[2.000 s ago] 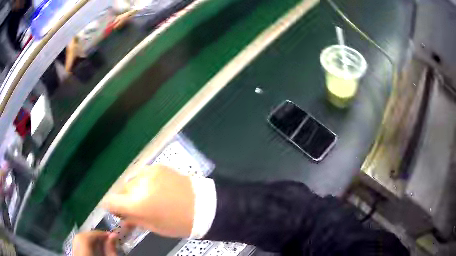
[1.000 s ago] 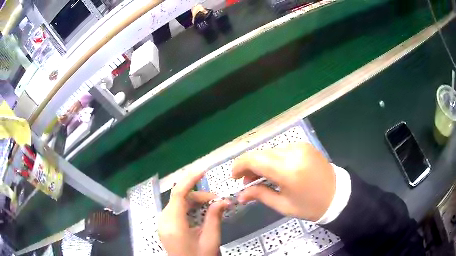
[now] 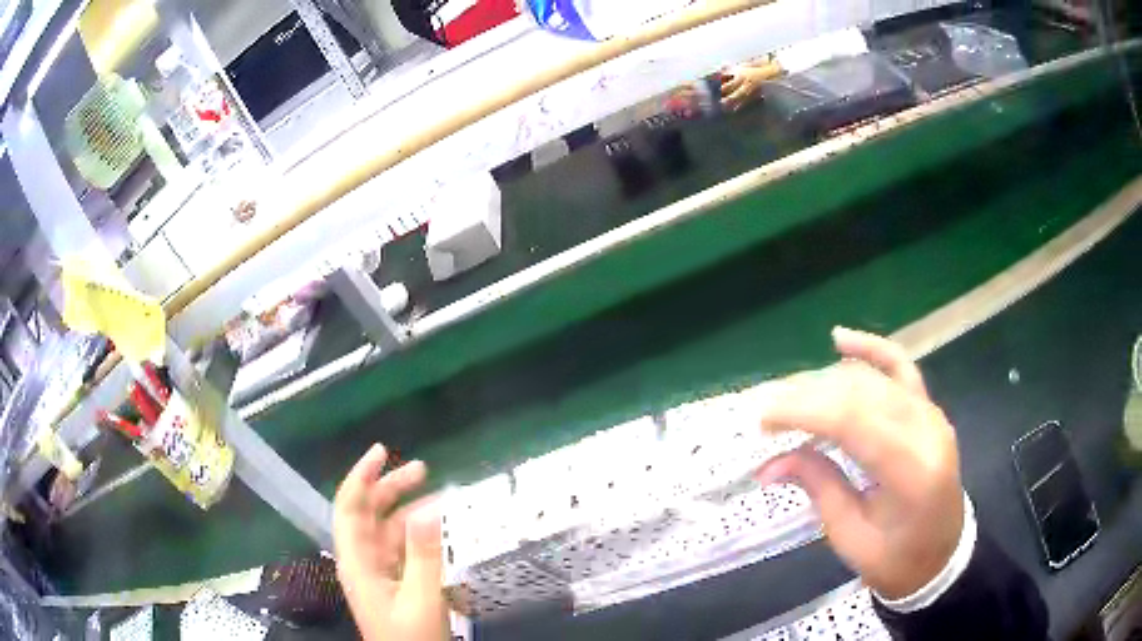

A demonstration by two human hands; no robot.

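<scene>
A dotted white panel (image 3: 601, 482) is up in front of me, tilted, with its long edge running from hand to hand. My left hand (image 3: 395, 551) is at its left end, thumb against the end, fingers spread and blurred. My right hand (image 3: 877, 470) has the right end between thumb and fingers. Another dotted white stack with a shiny clear margin (image 3: 739, 545) lies behind and below it, partly hidden. More dotted panels (image 3: 833, 622) are cut off by the bottom edge.
Phone (image 3: 1056, 495) lies at right; a cup (image 3: 1136, 388) is cut off there. A metal post (image 3: 269, 476) with a pen holder (image 3: 188, 451) stands at left, a brown ribbed container (image 3: 301, 591) at its foot. Beyond the green belt (image 3: 601, 338) are a white box (image 3: 463, 225) and another person's hand (image 3: 751, 82).
The view has swung left and up. My hands have moved apart. The long dotted panel now spans between them, where a thin piece was held close between the fingertips.
</scene>
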